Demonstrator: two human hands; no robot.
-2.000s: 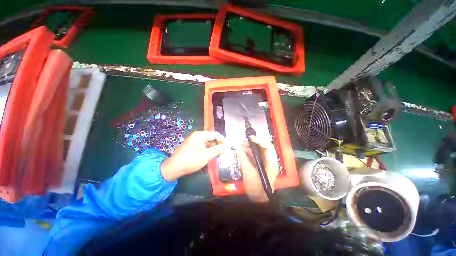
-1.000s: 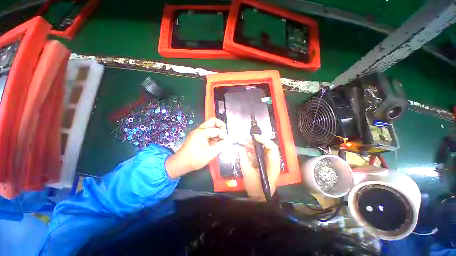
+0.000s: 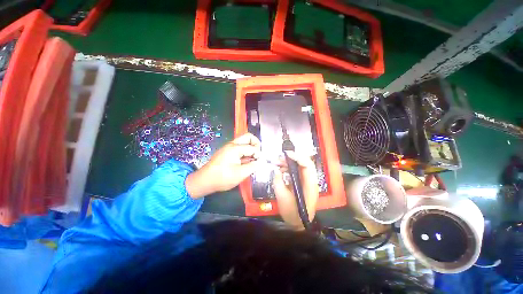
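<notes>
A tablet unit (image 3: 287,120) lies in an orange-red foam fixture (image 3: 328,143) in front of me. Its silver-grey battery glares, and its circuit board (image 3: 262,185) is at the near end. My right hand (image 3: 297,186) holds a black soldering iron (image 3: 291,161) like a pen over the battery, its tip end pointing away from me. My left hand (image 3: 229,165) is at the left side of the tablet, thumb and fingertips pinched together; what is between them is too small and glared to tell. A loose pile of wired components (image 3: 175,138) lies left of the fixture.
Stacked foam fixtures (image 3: 37,132) and a white compartment tray (image 3: 92,126) stand left. A black ribbed block (image 3: 172,93) lies by the pile. Right are a fume fan (image 3: 367,135), tip cleaner cup (image 3: 378,199) and white round holder (image 3: 475,229). Two framed tablets (image 3: 239,56) lie beyond the metal edge (image 3: 172,69).
The two far fixtures have shifted right and up in the view. An orange light now shows beside the fan. Both hands stay over the tablet with only small movements.
</notes>
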